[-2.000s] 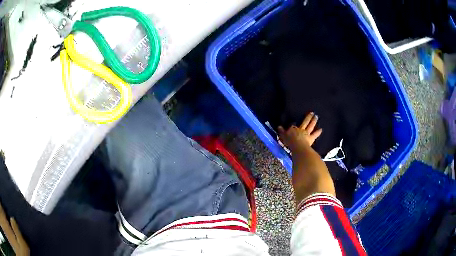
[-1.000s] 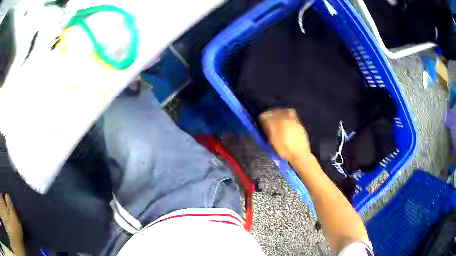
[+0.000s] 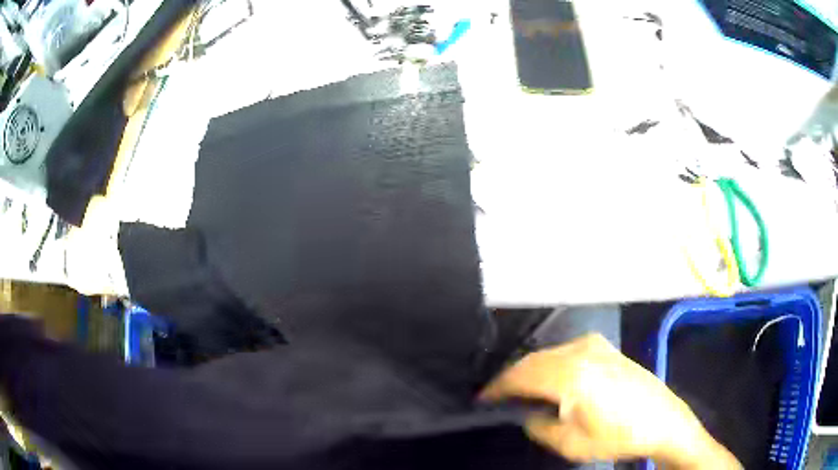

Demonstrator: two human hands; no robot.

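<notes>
A large black fabric panel [image 3: 331, 202] lies on the white machine table, its far edge by the small metal presser foot parts [image 3: 411, 75]. Its near part hangs over the table's front edge. A second stretch of black cloth [image 3: 276, 404], blurred, spans the lower left of the view. My right hand [image 3: 597, 399] grips the black cloth at the bottom centre right, thumb and fingers closed on its edge. My left hand is not clearly visible; the cloth covers the lower left.
A phone [image 3: 551, 48] lies at the table's back. Scissors with yellow and green handles [image 3: 749, 234] lie at the right. Blue baskets stand at lower right [image 3: 669, 344] and lower left [image 3: 140, 335]. A grey-white fan [image 3: 23, 128] and dark cloth strip [image 3: 87, 161] are at left.
The view has swung from the basket and my lap to the machine table. My right hand has left the basket and now grips black cloth before the table.
</notes>
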